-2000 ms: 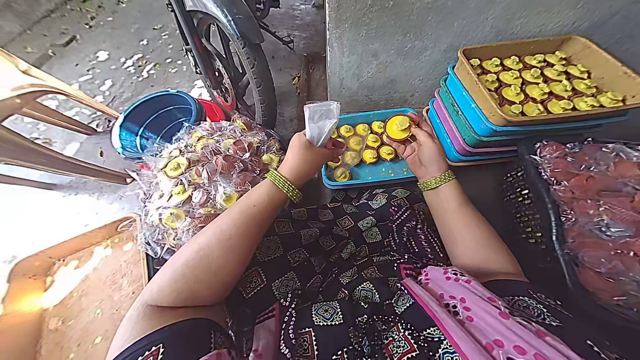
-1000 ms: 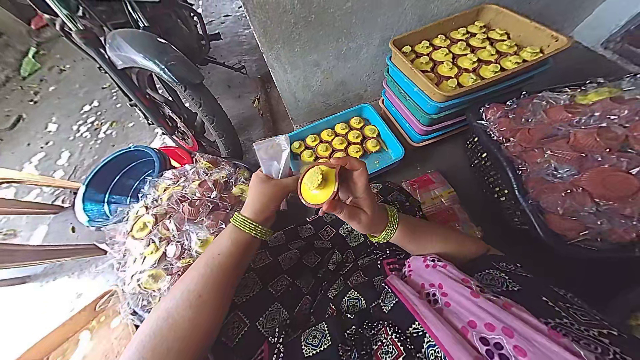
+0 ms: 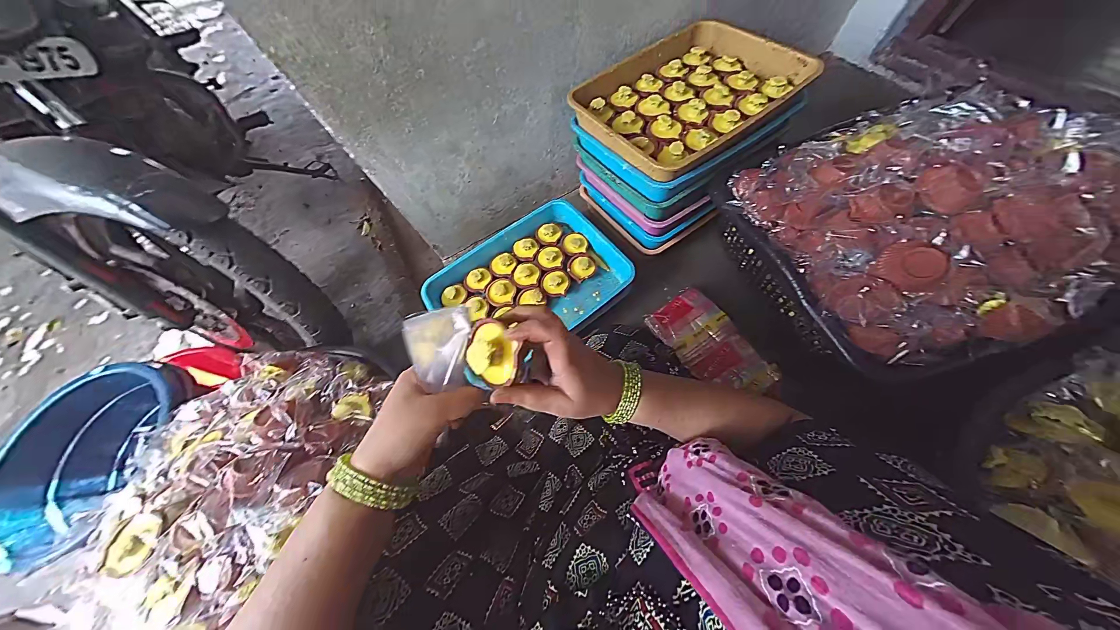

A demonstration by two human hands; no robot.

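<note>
My left hand (image 3: 424, 416) grips a clear plastic bag (image 3: 436, 346), which stands up above the fingers. My right hand (image 3: 564, 367) holds a small round clay cup with a yellow top (image 3: 493, 352) upright on its side, close beside the bag. Whether the cup's edge is inside the bag I cannot tell. Just beyond the hands lies a blue plastic tray (image 3: 612, 278) with rows of similar yellow-topped cups (image 3: 526, 274); the hands hide its near corner.
A tan tray (image 3: 588, 79) of yellow-topped cups tops a stack of coloured trays. Bagged clay pieces fill a black crate (image 3: 840, 337) at right. A heap of bagged pieces (image 3: 254, 464), a blue tub (image 3: 87, 437) and a motorcycle wheel (image 3: 262, 280) are at left; red packets (image 3: 704, 337) lie centre right.
The yellow-topped cup, held facing upward in front of the bag one second ago, is now turned on its side beside the bag. The view has swung to the right.
</note>
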